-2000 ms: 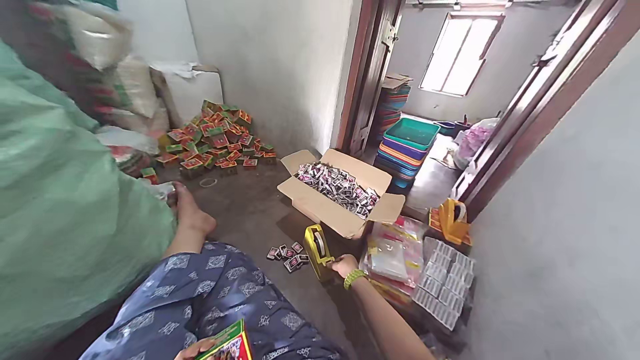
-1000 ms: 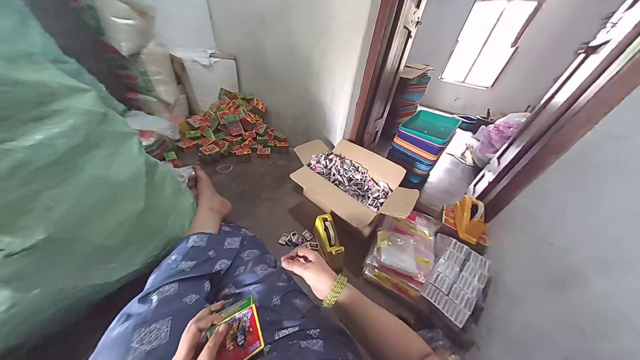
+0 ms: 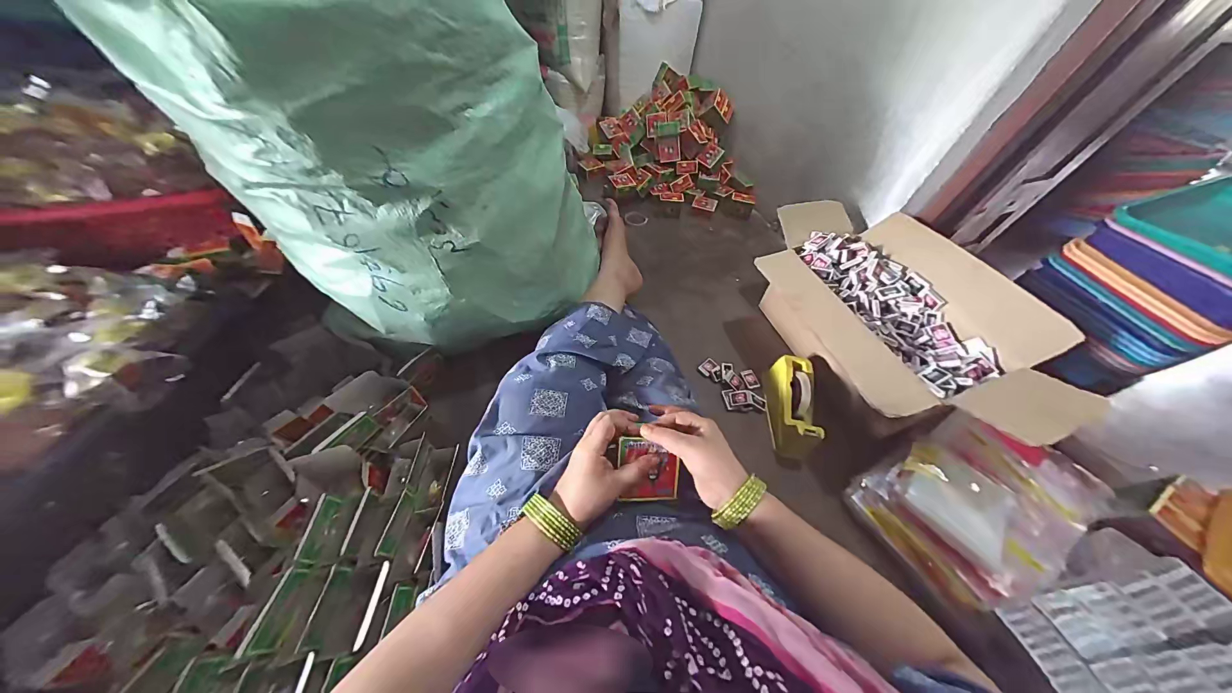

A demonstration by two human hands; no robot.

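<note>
A small red and green printed box [image 3: 654, 474] lies over my lap between both hands. My left hand [image 3: 604, 464] holds its left side, thumb across the printed face. My right hand [image 3: 701, 450] is at its upper right edge, fingertips close to those of the left; whether a piece of tape is between them cannot be told. A yellow tape dispenser [image 3: 791, 409] stands on the floor to the right of my knee. Beside it lie several small dark matchbox-like packets [image 3: 736, 387]. An open cardboard carton [image 3: 818, 332] holds many more such packets.
A big green sack [image 3: 414, 173] stands ahead left. Many open boxes [image 3: 318, 558] cover the floor at left. A heap of closed printed boxes [image 3: 674, 144] lies by the wall. Plastic packets [image 3: 972, 500], white trays [image 3: 1136, 626] and stacked coloured tubs [image 3: 1145, 279] are at right.
My right hand was at the tape dispenser, then moved left, and is now at the printed box beside my left hand. The view has swung down and left.
</note>
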